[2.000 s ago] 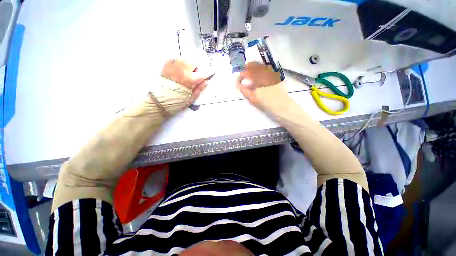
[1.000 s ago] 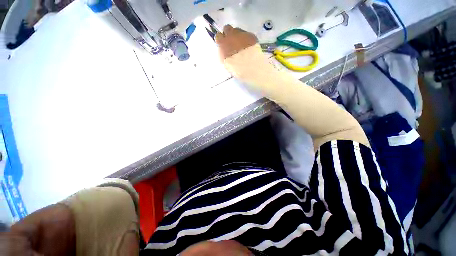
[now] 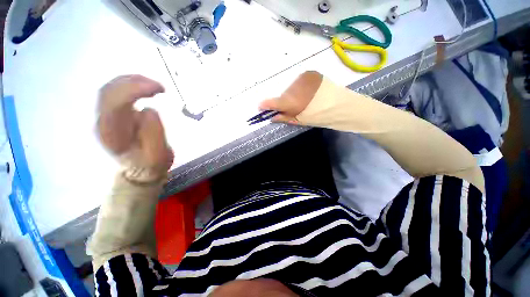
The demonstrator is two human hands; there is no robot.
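My right hand holds small dark thread snips over the table's front edge, blades pointing left. My left hand is raised over the table at the left, slightly blurred, fingers and thumb apart, with nothing seen in it. The sewing machine's needle area is at the upper left with a short grey cylinder beside it. No cloth shows under the needle.
Shears with green and yellow handles lie at the table's back right. A ruled strip runs along the front edge. Pale cloth hangs below at the right. An orange-red plastic object is below the table.
The view has turned and shifted. My left hand has come from the needle area, through the lower left, to above the table. My right hand has moved to the front edge with the snips.
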